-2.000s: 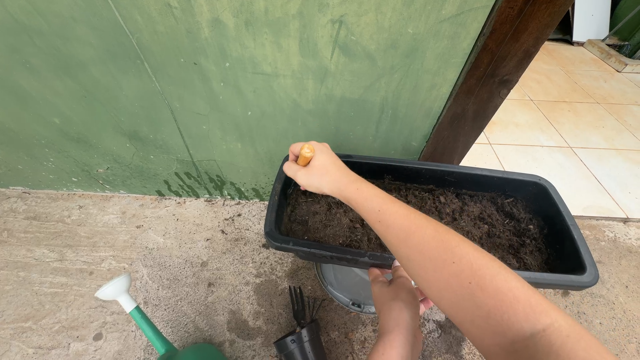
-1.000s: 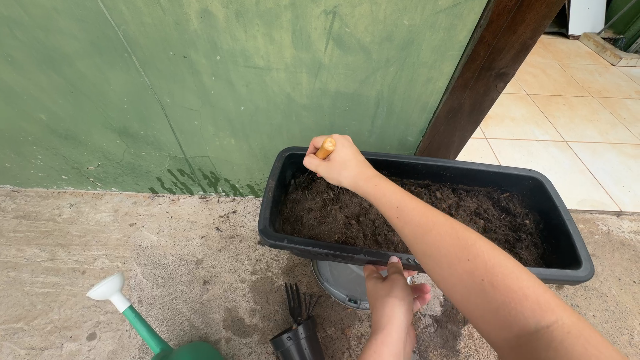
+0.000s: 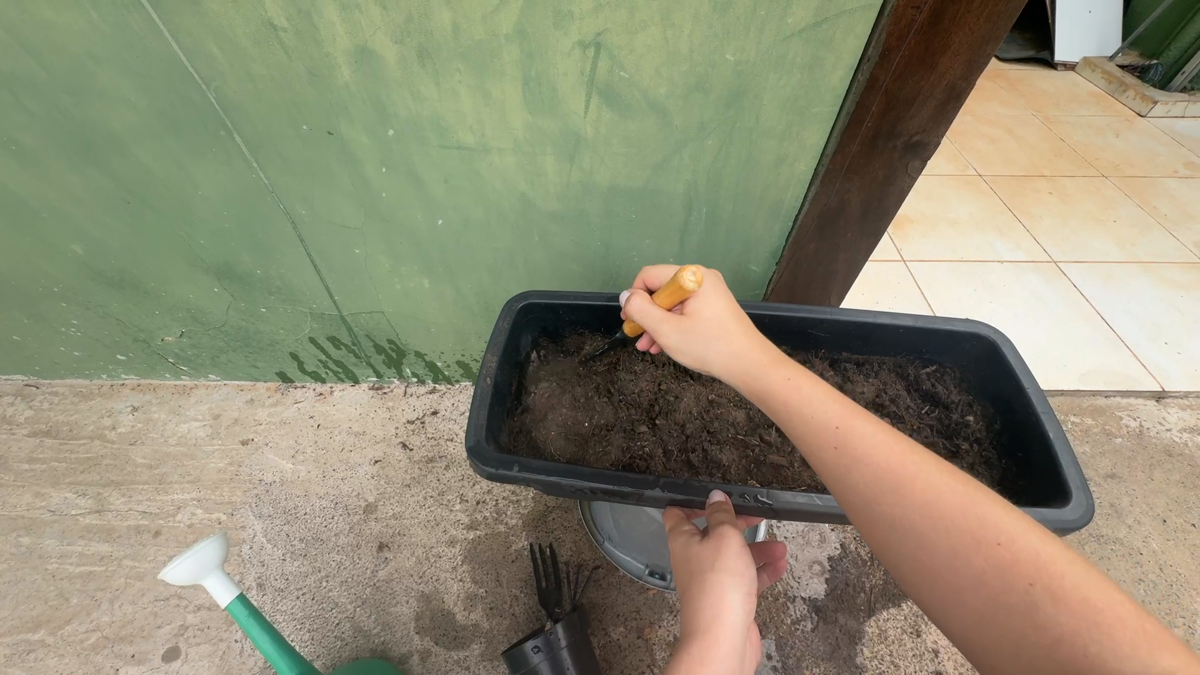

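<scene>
A long black plastic planter box holds dark soil. Over its left half, my right hand grips the wooden handle of a small garden tool; the dark metal end meets the soil, and its shape is mostly hidden. My left hand holds the planter's near rim from the front, thumb on the rim and fingers partly beneath. A round grey lid or dish shows under the planter, beside my left hand.
A black pot with a small black hand fork in it stands on the concrete at the bottom. To the left is a green watering can with a white rose. A green wall and a wooden post rise behind the planter.
My right hand, with the tool, has moved rightward along the planter from its far left corner. My left hand has stayed at the near rim.
</scene>
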